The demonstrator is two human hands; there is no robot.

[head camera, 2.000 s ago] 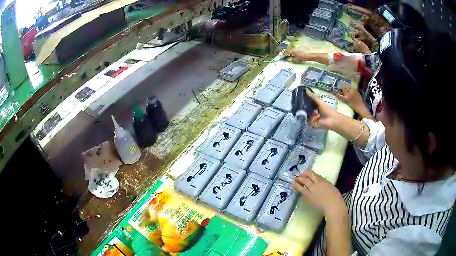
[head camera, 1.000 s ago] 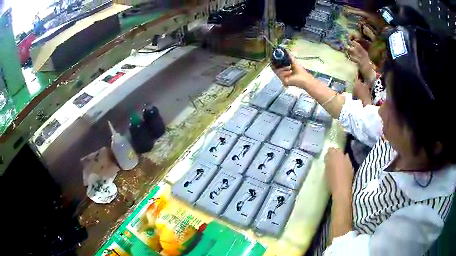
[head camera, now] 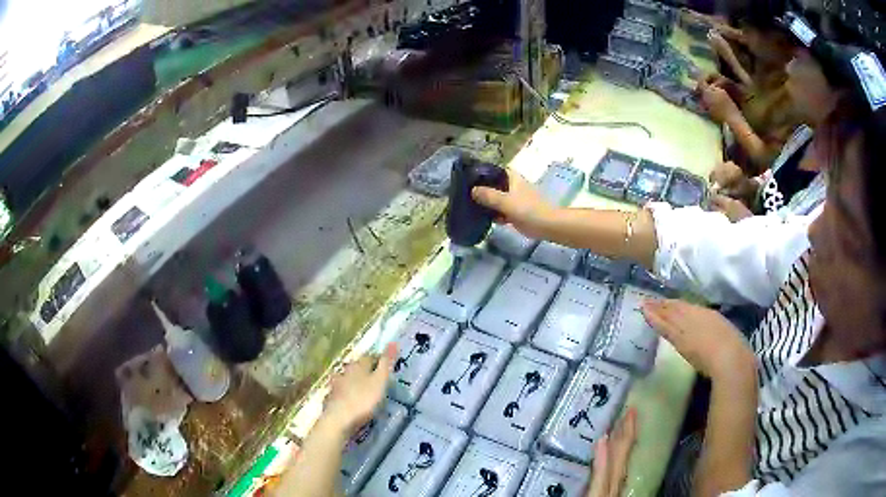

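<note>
Rows of grey plastic housings lie on the bench; the nearer ones, such as this housing, carry looping black marks or cables, and farther ones look plain. My left hand is at the left edge of the rows, blurred, with its fingertips beside a marked housing; I see nothing held in it. My right hand is at the right edge of the nearer rows, cut off by the bottom of the picture, with fingers extended and nothing seen in it.
A neighbouring worker's hand holds a dark bottle nozzle down over a plain housing; their other hand touches the rows' right side. A clear bottle and dark bottles stand left. Stacked housings lie far back.
Both my hands have come into view at the sides of the rows. The view has shifted and the housings appear lower. The neighbour's dark bottle has turned nozzle down over a plain housing.
</note>
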